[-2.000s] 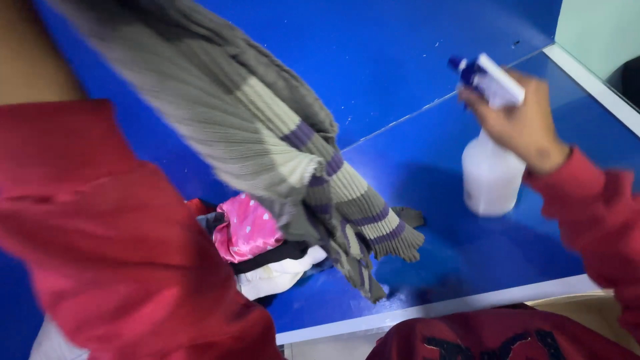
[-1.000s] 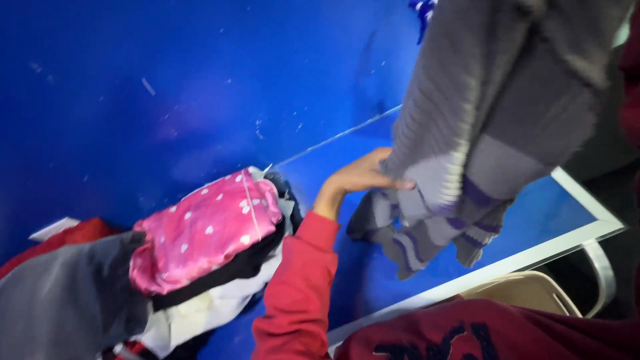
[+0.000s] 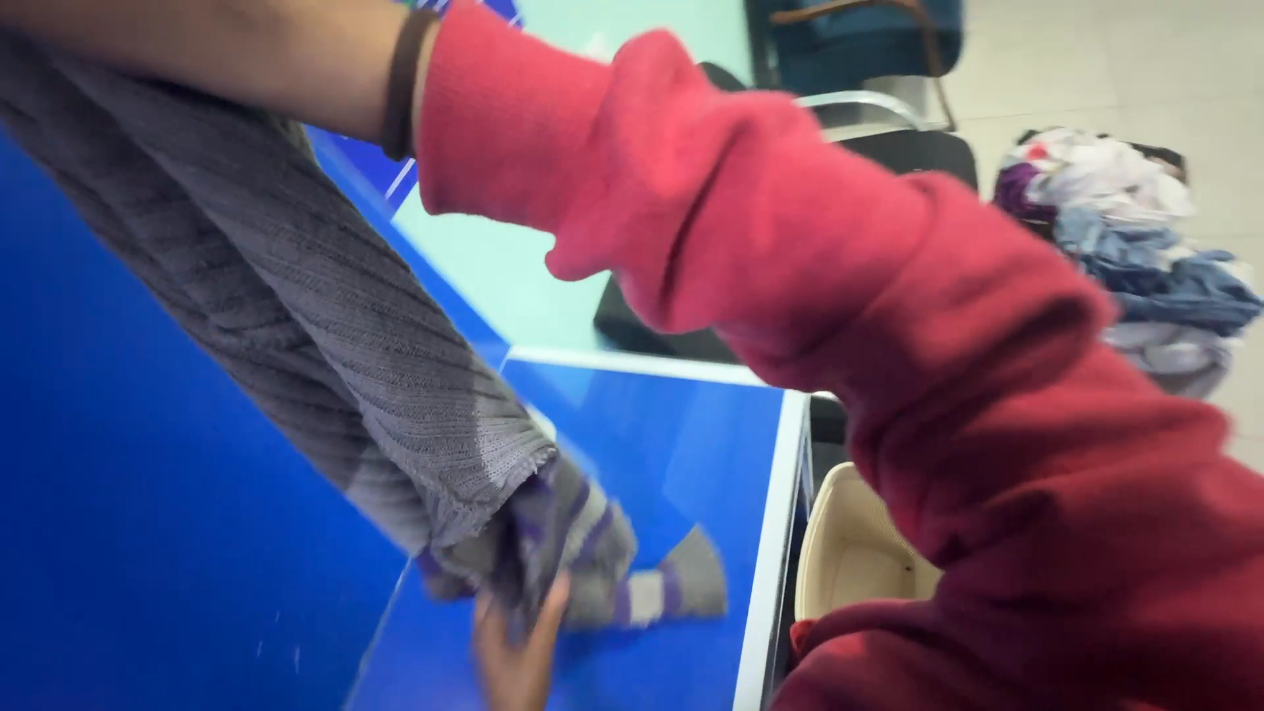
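A grey ribbed knit garment [image 3: 365, 336] with purple and pale stripes hangs slantwise from the upper left over a blue tabletop. Its striped lower end [image 3: 647, 595] spreads low over the table near the white edge. My left hand [image 3: 518, 642] is at the bottom, blurred, with its fingers apart against the striped part; whether they grip it is unclear. My right arm, in a red sleeve [image 3: 770, 237] with a dark band at the wrist, crosses above the garment. My right hand lies outside the view at the upper left, so its hold is hidden.
The table's white edge [image 3: 770, 533] runs down the middle right. Beside it stands a cream bin [image 3: 854, 553], partly behind my sleeve. Dark chairs [image 3: 913, 158] stand beyond the table. A pile of mixed clothes [image 3: 1145, 237] is at the right, above the tiled floor.
The view has swung right. My right hand, on a spray bottle two seconds ago, is out of view, its arm now across the frame. My left hand has shifted along the garment's striped part.
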